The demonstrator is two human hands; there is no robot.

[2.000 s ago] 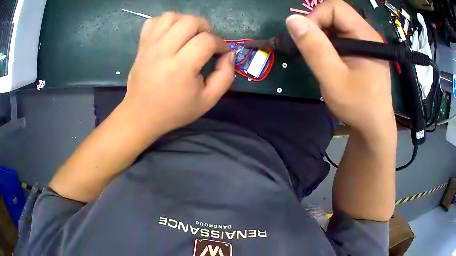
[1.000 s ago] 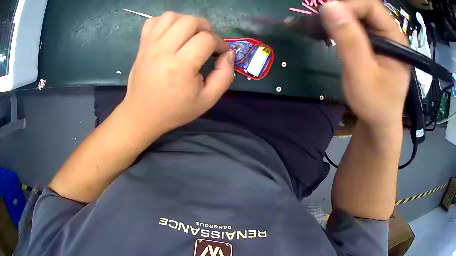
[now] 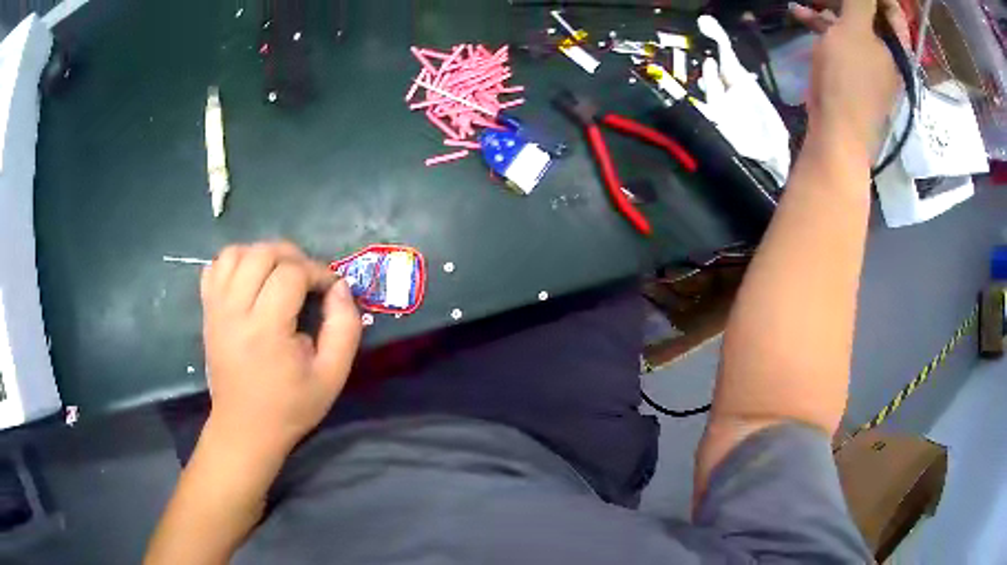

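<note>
The red housing [image 3: 415,278] lies on the dark green mat, with a blue board and a whitish rectangular screen inside. My left hand [image 3: 282,320] pinches its narrow end between thumb and fingers. A thin metal probe [image 3: 186,260] sticks out on the far side of that hand. My right hand [image 3: 856,72] is at the top right edge, far from the housing. Its fingers are partly cut off and a black cord [image 3: 908,121] runs beside it. Whether it holds the black tool cannot be seen.
Pink sticks [image 3: 469,94] lie in a pile beside a loose blue board [image 3: 517,158]. Red-handled cutters [image 3: 607,166], a cream stick [image 3: 215,155], a white glove [image 3: 745,116] and small wired parts [image 3: 666,80] lie on the mat. A white-framed tray [image 3: 28,221] stands at left.
The view has shifted, showing more of the bench. My right hand has moved away from the housing with the black tool, out to the far right. My left hand still holds the housing.
</note>
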